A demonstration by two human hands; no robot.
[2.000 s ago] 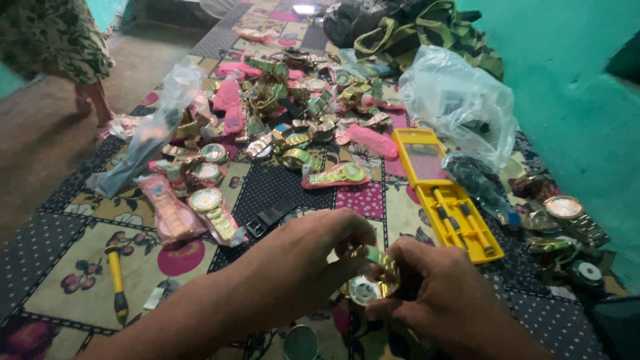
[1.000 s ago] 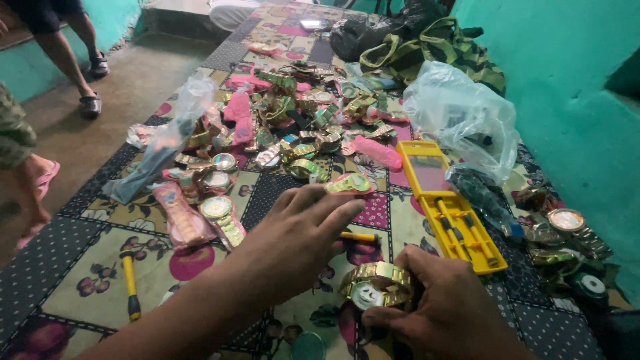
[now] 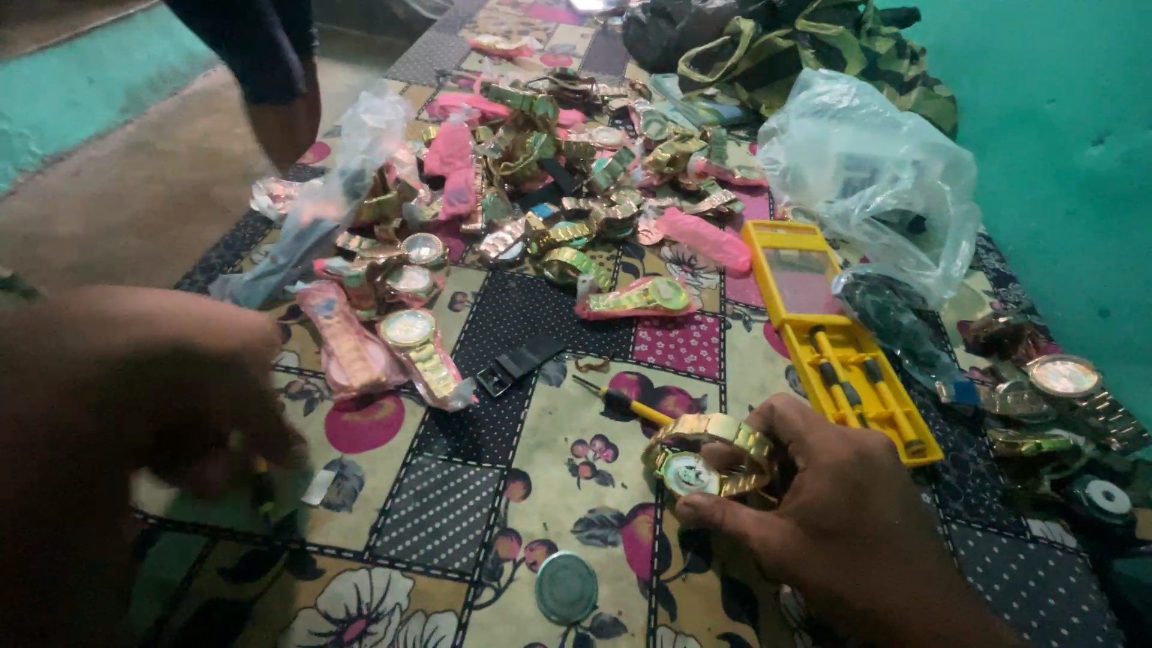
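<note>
My right hand [image 3: 837, 504] grips a gold-coloured wristwatch [image 3: 711, 459] by its bracelet, the round movement side facing up. A yellow-and-black precision screwdriver [image 3: 634, 407] lies just behind the watch, its tip to the left. My left hand [image 3: 180, 396], blurred, is at the left over the cloth; its fingers point down around a yellow-and-black tool [image 3: 263, 486], mostly hidden, and whether they hold it I cannot tell. A small pale scrap [image 3: 319, 487] lies beside them. A round metal disc [image 3: 566, 588] rests near the front. A black strap with buckle [image 3: 520, 364] lies farther back.
Many gold-coloured watches [image 3: 562, 236], some in pink wrapping, are heaped at the back. An open yellow screwdriver case [image 3: 841, 346] stands right, beside a clear plastic bag [image 3: 868, 180]. More watches [image 3: 1062, 376] lie at the right edge. A person's leg [image 3: 283, 117] is beyond the table's left side.
My left hand has moved away from the watch to the left, where the yellow-handled tool lay. My right hand keeps hold of the watch. The screwdriver behind the watch shows more fully.
</note>
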